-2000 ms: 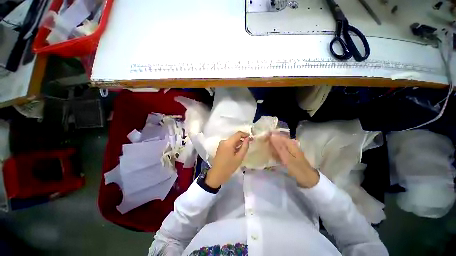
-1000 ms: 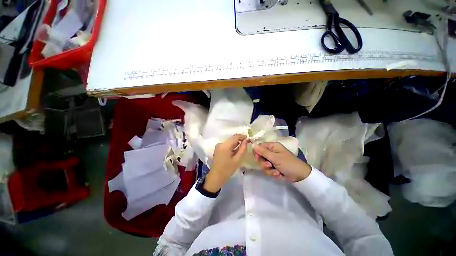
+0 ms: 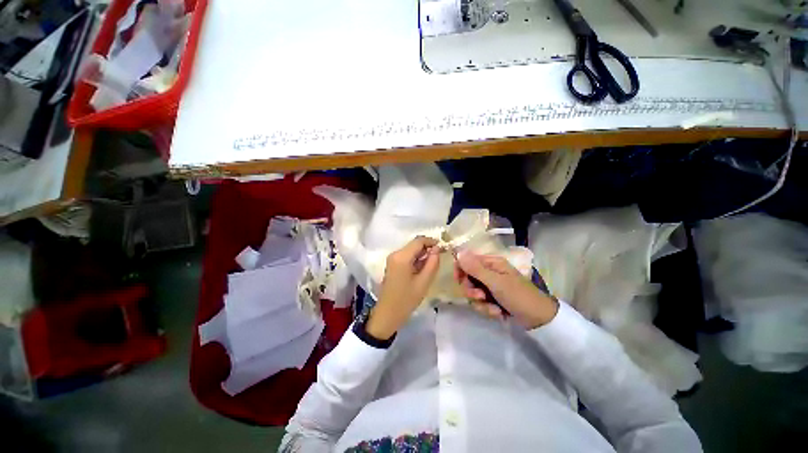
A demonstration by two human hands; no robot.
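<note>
A sheer cream garment piece [image 3: 409, 217] lies in a soft heap on the lap. My left hand [image 3: 409, 274] pinches its edge between thumb and fingers. A narrow cream strip [image 3: 470, 236] runs up and right from the pinch. My right hand [image 3: 501, 285] is just to the right, closed round a small dark tool [image 3: 484, 290], which looks like thread snips. Its tip points at my left fingertips; the palm hides most of it, and I cannot tell whether its tips touch the fabric.
A dark red bin [image 3: 208, 376] with pale lilac cut panels [image 3: 266, 310] is at the left. The machine table [image 3: 310, 80] is ahead, with black-handled shears [image 3: 602, 71] on it. Orange-red basket [image 3: 133, 111] is at upper left. Pale bundles [image 3: 594, 265] are at the right.
Two seconds ago my right hand was beside the fabric with no tool visible; now the dark tool shows in it, near my left fingertips. My left hand stays at the fabric edge.
</note>
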